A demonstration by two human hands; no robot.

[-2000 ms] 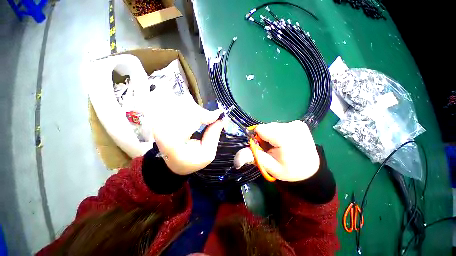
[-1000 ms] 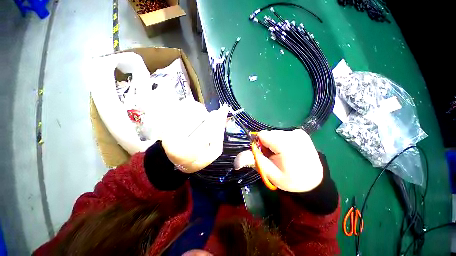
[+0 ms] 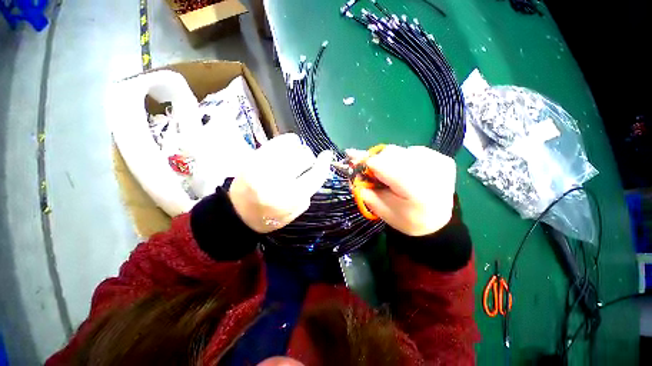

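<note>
My right hand [image 3: 413,187] holds orange-handled scissors [image 3: 366,199], with the blades pointing left at my left fingertips. My left hand [image 3: 280,184] is closed at the fingertips on a small pale cable end [image 3: 333,161]; overexposure hides its detail. The bundle of glossy black cables [image 3: 449,107] curves over the green bench and runs under both hands to the lap. Its whitish tips show at the upper ends.
A carton with white liner [image 3: 132,204] stands left of the lap. A smaller carton [image 3: 214,16] is farther off. A clear bag of small parts [image 3: 529,150] lies right of the bundle. Spare scissors [image 3: 496,296] and loose black cables [image 3: 588,300] lie at the lower right.
The scissors have turned in my right hand, their handles now more spread, and this hand sits higher in the picture. The view has shifted slightly, moving the surroundings up and left.
</note>
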